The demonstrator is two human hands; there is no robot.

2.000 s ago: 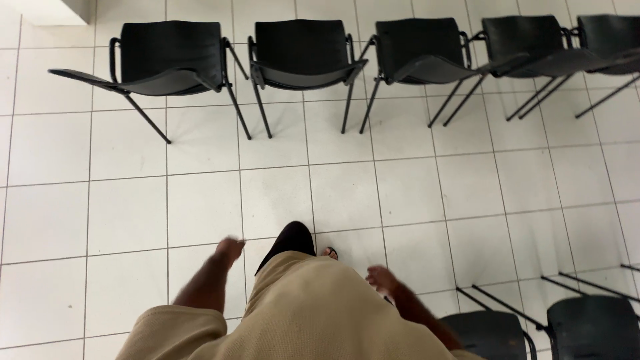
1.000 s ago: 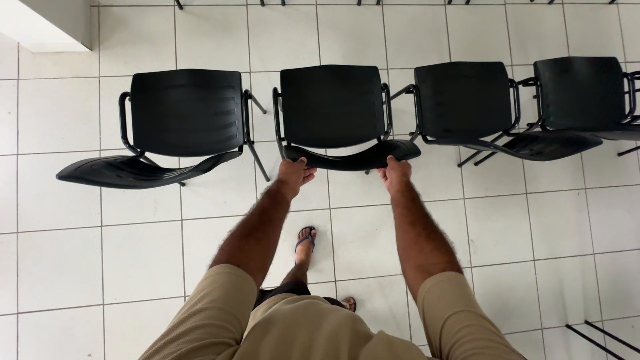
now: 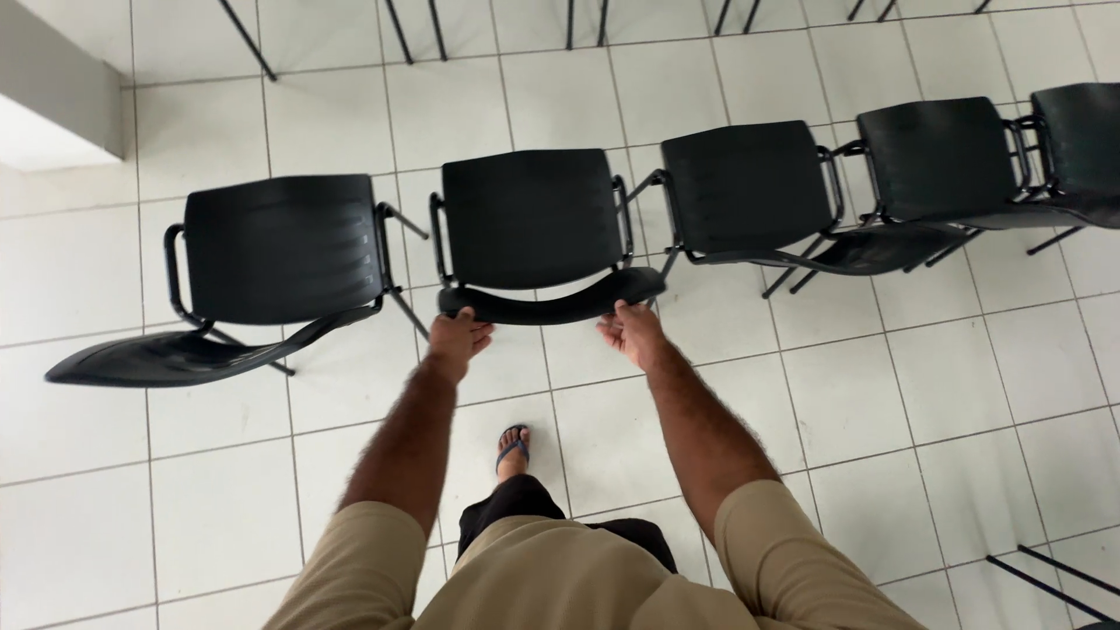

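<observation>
In the head view, a black plastic chair (image 3: 529, 219) with a metal frame stands in front of me, its backrest (image 3: 551, 299) towards me. My left hand (image 3: 458, 339) grips the left end of that backrest, thumb on the top edge and fingers below it. My right hand (image 3: 632, 332) is at the backrest's right end, thumb on the edge, fingers partly curled beneath. How firmly the right fingers press on it cannot be told. My sandalled foot (image 3: 514, 448) is on the floor below.
Another black chair (image 3: 280, 249) stands at the left, turned slightly. Several more, starting with a near one (image 3: 748, 188), continue the row to the right. Chair legs (image 3: 398, 31) show along the top, others (image 3: 1050, 577) at the lower right. A white pillar base (image 3: 61, 96) is at the upper left.
Two seconds ago my hands were down near my body, away from the chairs. One second ago both were on this backrest, and they remain there. The view has shifted.
</observation>
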